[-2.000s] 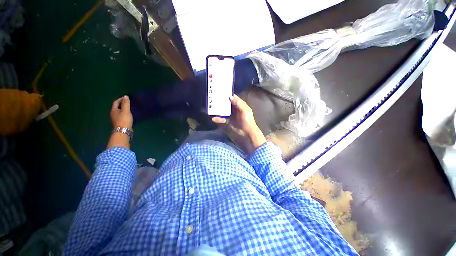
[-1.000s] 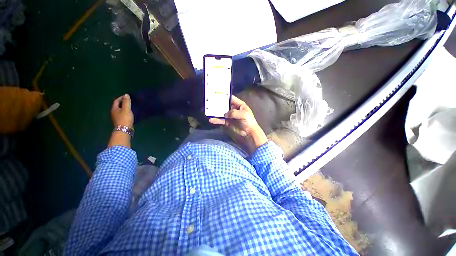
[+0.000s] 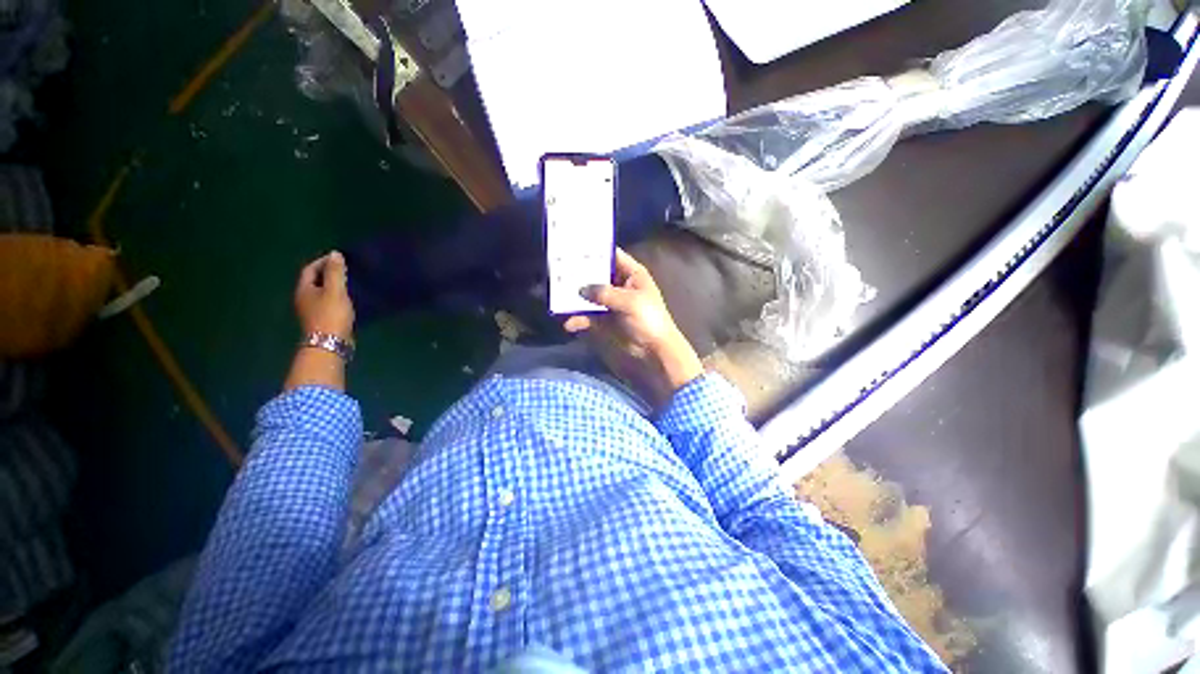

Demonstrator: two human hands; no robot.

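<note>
My right hand (image 3: pixel 628 308) holds a smartphone (image 3: pixel 579 237) upright with its white screen lit, the thumb on the lower part of the screen. Behind the phone runs a dark navy fabric roll (image 3: pixel 441 263), from the table's edge out over the floor on the left. My left hand (image 3: pixel 324 292), with a metal watch on the wrist, is closed at the roll's left end; its fingertips are partly hidden against the dark cloth. A clear plastic cover (image 3: pixel 816 158) is bunched around the roll's right part on the table.
White paper sheets (image 3: pixel 592 73) lie behind the roll. A long white scale strip (image 3: pixel 921 336) with dark markings crosses the brown table (image 3: pixel 974 448). White fabric (image 3: pixel 1151 395) is at the far right. An orange bundle (image 3: pixel 46 296) is on the green floor at left, near yellow lines.
My right thumb has moved onto the phone's screen, and the screen content has changed. The phone has shifted slightly. The white fabric at right has shifted and changed shape. My left hand has hardly moved.
</note>
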